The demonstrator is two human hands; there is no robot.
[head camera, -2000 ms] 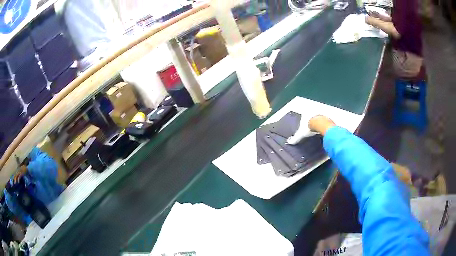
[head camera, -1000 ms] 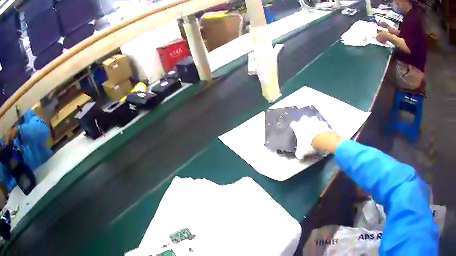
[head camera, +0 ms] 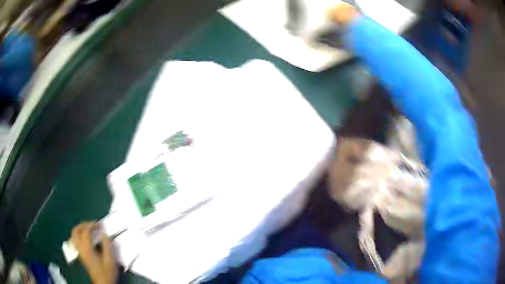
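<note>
A white housing with a long handle [head camera: 166,213] lies tilted on the bright white padding cloth [head camera: 238,111]. A green circuit board [head camera: 152,188] shows in it, with a smaller blurred green part [head camera: 177,140] above. My left hand [head camera: 95,249], bare, is at the lower left, with its fingers closed around the white handle end. My right hand [head camera: 326,19], in a white glove, is at the top over the white sheet [head camera: 266,25]. Dark cover plates [head camera: 295,16] show beside and below the glove. Blur hides whether its fingers hold one.
The green bench [head camera: 205,41] surrounds the cloth, with the dark conveyor belt [head camera: 111,72] to its left. Pale sacks [head camera: 382,188] stand at the right below the bench edge. A blurred blue sleeve of another person [head camera: 16,55] shows at the upper left.
The view has tipped down towards the cloth and is blurred. My left hand has come into view on the housing. My right hand remains at the cover plates, now at the top edge.
</note>
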